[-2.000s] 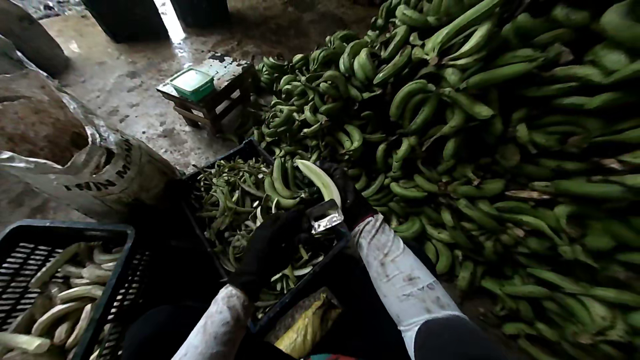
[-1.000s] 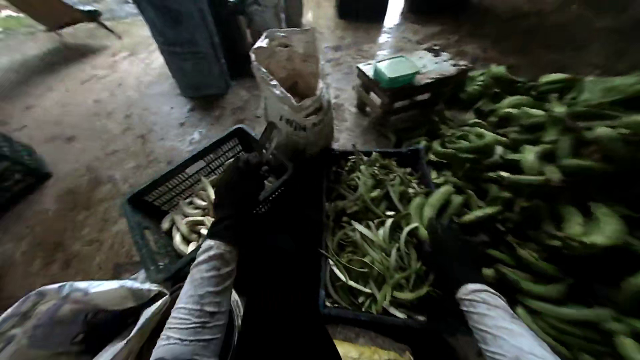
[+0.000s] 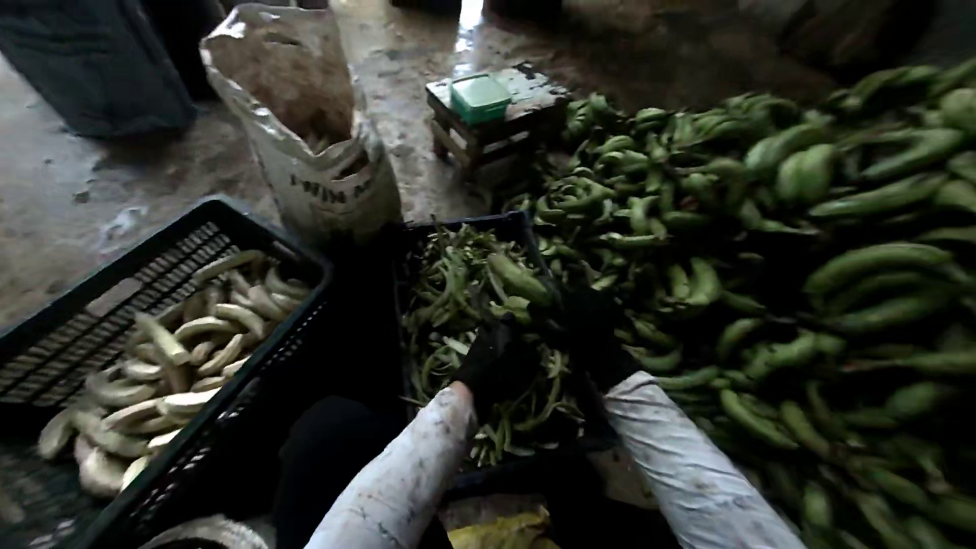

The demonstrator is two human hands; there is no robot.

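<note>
Both hands wear dark gloves over the middle crate. My right hand (image 3: 583, 324) is closed around the lower end of an unpeeled green plantain (image 3: 518, 278). Just left of it, my left hand (image 3: 496, 354) is over the peels, near that plantain; its fingers are too dark to read, and no tool can be made out in it. Green peels (image 3: 450, 282) fill the dark plastic crate (image 3: 465, 223) beneath both hands. At the left, peeled plantains (image 3: 206, 328) lie in a black slatted crate (image 3: 114, 286).
A large heap of green plantains (image 3: 762, 305) spreads along the right. Behind the crates stand an open woven sack (image 3: 328, 191) bearing print and a low wooden stool (image 3: 526, 84) with a green plastic container (image 3: 480, 97). A dark bin (image 3: 99, 69) stands back left.
My left hand has come back from the crate of peeled plantains to the peel crate. The peeled plantain held two seconds ago is no longer in my hands; a green one is.
</note>
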